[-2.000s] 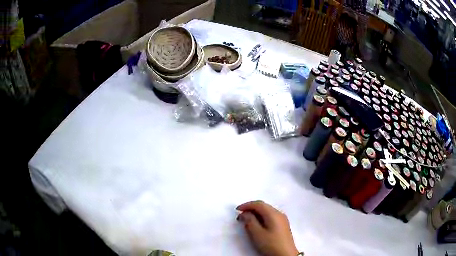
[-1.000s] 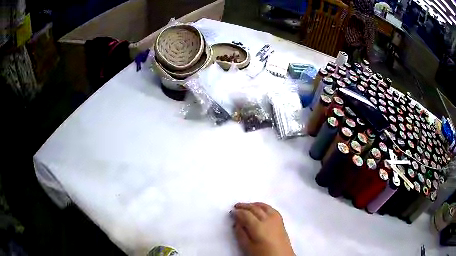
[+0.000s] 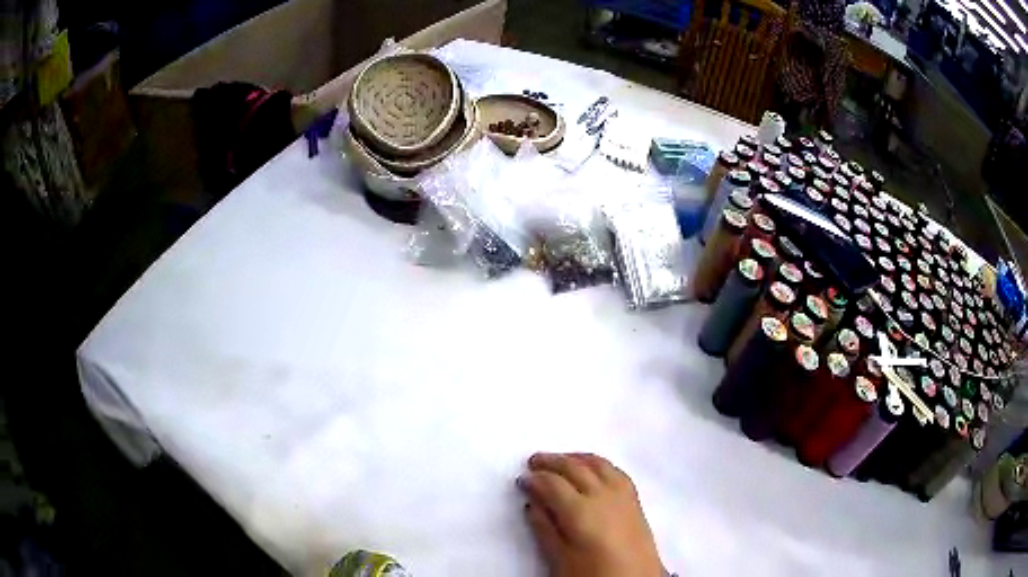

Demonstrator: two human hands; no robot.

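My right hand [image 3: 592, 513] rests palm down on the white table cover [image 3: 338, 372] at the bottom centre. Its fingers are curled together and point left; nothing shows in it, though its underside is hidden. My left hand is not in view. Crinkled clear bags [image 3: 569, 257] with dark contents lie beyond the hand. A flat clear packet [image 3: 648, 254] lies beside them. A large block of upright thread spools [image 3: 806, 389] stands to the right, with a long dark case [image 3: 829, 248] and crossed white strips [image 3: 898, 366] on top.
Round woven baskets [image 3: 406, 107] are stacked at the far left. A shallow dish [image 3: 521, 122] holds small reddish-brown pieces. A green-yellow round object [image 3: 366, 565] is cut off at the bottom edge. Cream thread cones [image 3: 997, 487] stand at the right. A wooden chair [image 3: 730, 62] is behind.
The view has shifted slightly, so the table things sit a little further right than two seconds ago. My right hand has turned more palm down, its fingers closer together.
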